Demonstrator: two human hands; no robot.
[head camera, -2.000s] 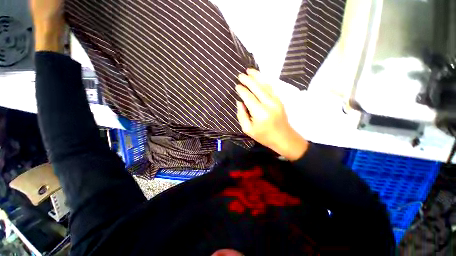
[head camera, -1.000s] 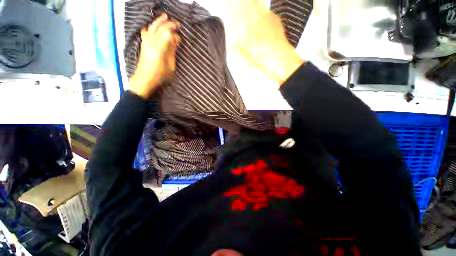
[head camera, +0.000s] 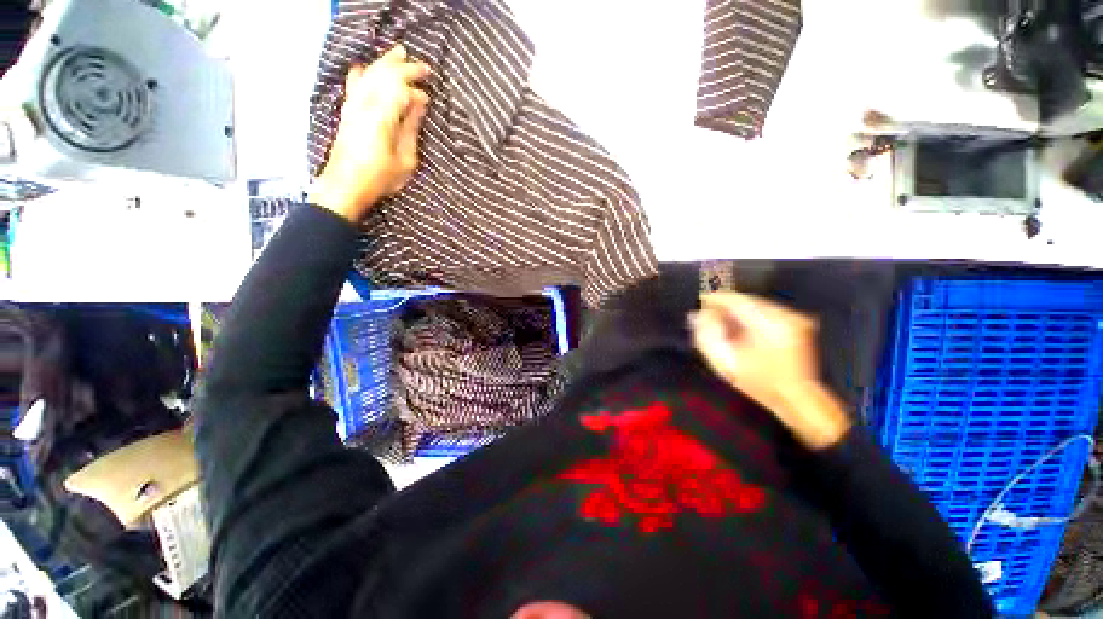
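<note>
A large dark striped garment panel (head camera: 484, 181) lies bunched on the white table (head camera: 774, 206) and hangs over its front edge. My left hand (head camera: 381, 133) is on its upper left part, fingers curled into the folds. My right hand (head camera: 762, 351) is below the table edge at my lap, off the panel, blurred with fingers curled; I cannot tell whether it holds anything. A narrow striped piece (head camera: 748, 67) lies apart at the top of the table.
A small blue crate (head camera: 353, 363) with crumpled striped cloth (head camera: 472, 375) is under the table edge. A large blue crate (head camera: 992, 387) is at the right. A grey bed plate (head camera: 968, 173) and dark machine parts (head camera: 1040, 48) are upper right, a grey motor housing (head camera: 182, 109) upper left.
My right hand has left the panel, passed over the table and come down to my lap. My left hand has moved inward onto the panel, which is now more bunched.
</note>
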